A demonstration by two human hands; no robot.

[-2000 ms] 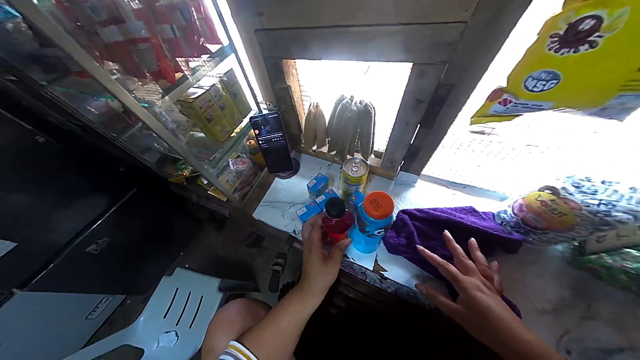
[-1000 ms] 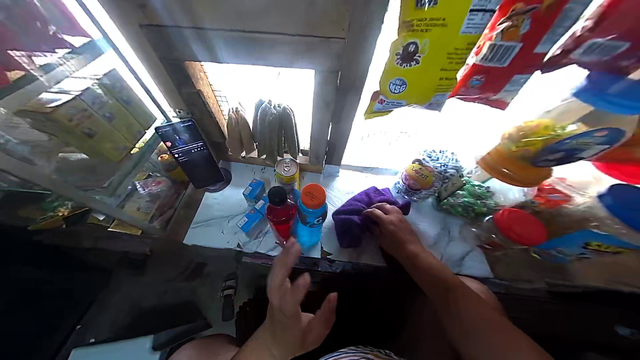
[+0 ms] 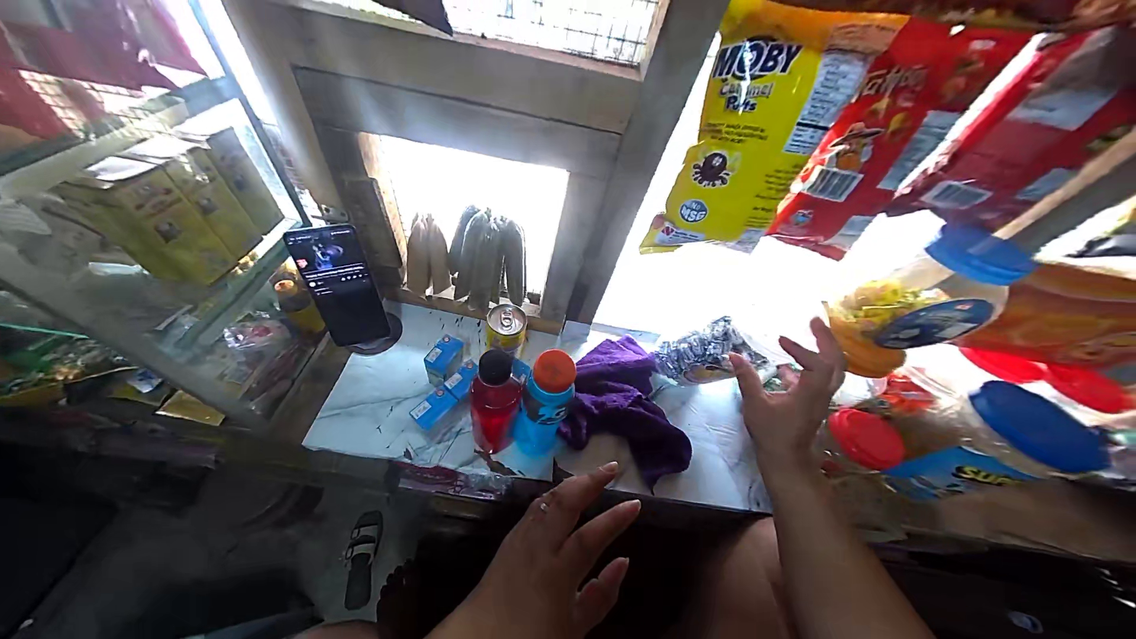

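My left hand hovers with spread fingers in front of the counter edge, holding nothing. Near the clear jar of silvery wrapped items, my right hand is raised with its fingers apart; whether it touches the jar is unclear. A crumpled purple cloth lies between the hands. Left of it stand a blue bottle with an orange cap and a red bottle with a black cap, side by side. Behind them is a yellow drink can, with several small blue boxes to the left.
A smartphone leans upright at the counter's left, beside a glass display case. Plastic jars with blue lids and a red-lidded jar crowd the right. Snack bags hang above. A sandal lies on the floor.
My left hand has left the red bottle, which it touched two seconds ago. My right hand has let go of the purple cloth and moved right toward the jars. The view has swung right.
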